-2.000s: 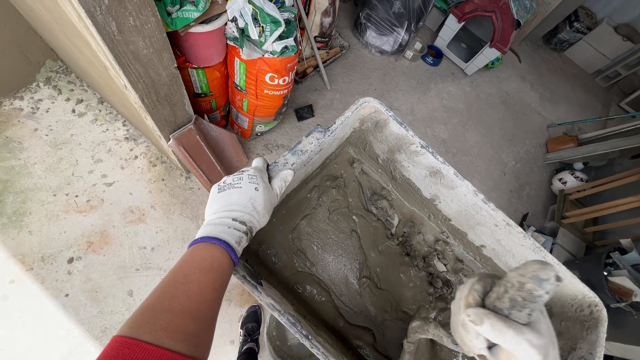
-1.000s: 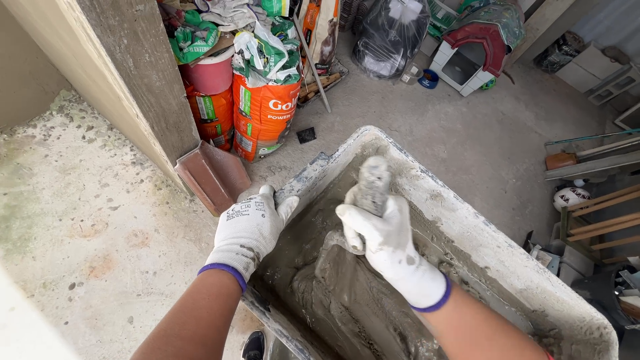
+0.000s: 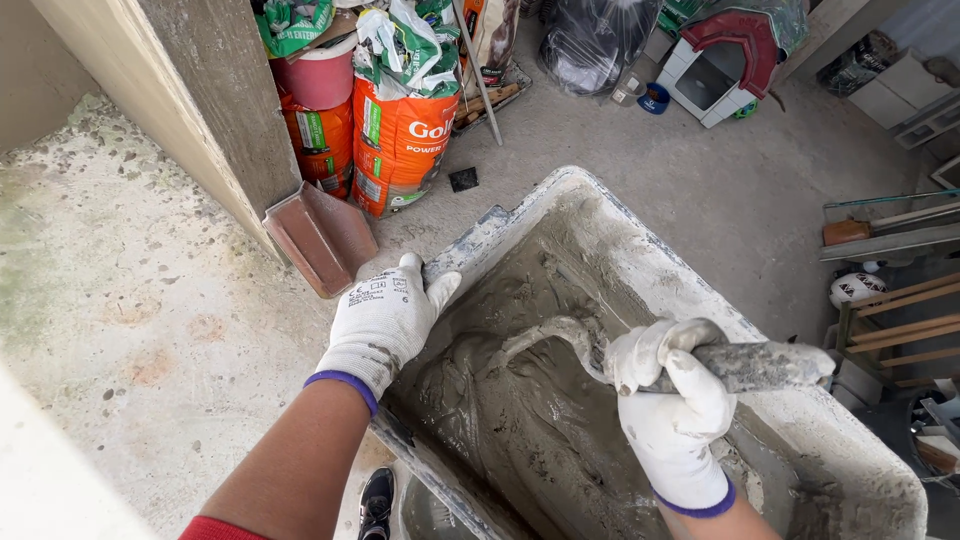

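Observation:
A rectangular mixing tub (image 3: 675, 277), its walls caked with mortar, holds wet grey mortar (image 3: 517, 420). My left hand (image 3: 386, 319), in a white work glove with a purple cuff, rests on the tub's left rim with its fingertips over the edge. My right hand (image 3: 675, 405), gloved alike, is closed around the thick, mortar-coated handle of a trowel (image 3: 757, 366) above the right part of the tub. The trowel's curved neck reaches left into the mortar, where its blade is hidden.
A brown clay tile (image 3: 319, 244) leans at the foot of a concrete pillar (image 3: 225, 97). Orange bags (image 3: 401, 142) stand behind it. Further back are a pet house (image 3: 712, 67) and a blue bowl (image 3: 654, 99). Wooden slats (image 3: 907, 330) lie at right. A bucket (image 3: 431, 510) sits beneath the tub's left side.
My right hand, with the trowel, was at the tub's near-right side, then over its upper part, and is now back on the right with the handle pointing right. My left hand stays on the rim.

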